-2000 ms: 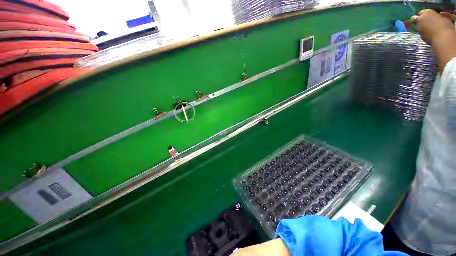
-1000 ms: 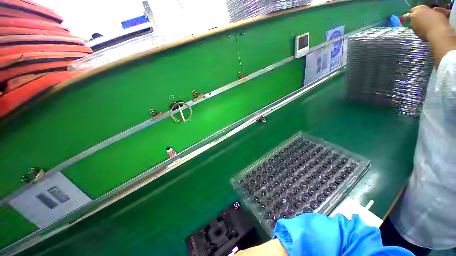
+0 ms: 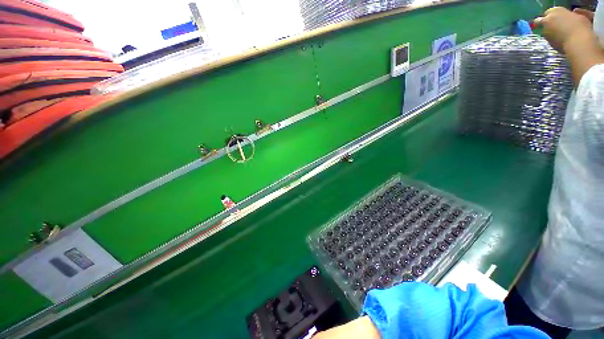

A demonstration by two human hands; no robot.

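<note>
A black fixture (image 3: 291,306) lies on the dark-green bench at the bottom centre, with a recess in its top and a small silver piece at its near edge. A clear blister tray (image 3: 401,236) filled with rows of dark round parts lies to its right. My right wrist (image 3: 354,329) comes out of a blue sleeve at the bottom edge, beside the fixture and over the tray's near corner. The fingers of my right hand are cut off by the frame, so what they do is hidden. My left hand is not in the picture.
A white card (image 3: 475,281) lies by the tray's near edge. Tall stacked blister trays (image 3: 513,93) stand at the far right. A person in a white smock (image 3: 576,218) stands at the right. A green panel (image 3: 165,139) with clips and sheets runs behind the bench. Red layered material (image 3: 46,73) is at upper left.
The whole view has shifted slightly since the oldest frame. My right wrist stays in nearly the same place by the fixture. Nothing else has clearly moved.
</note>
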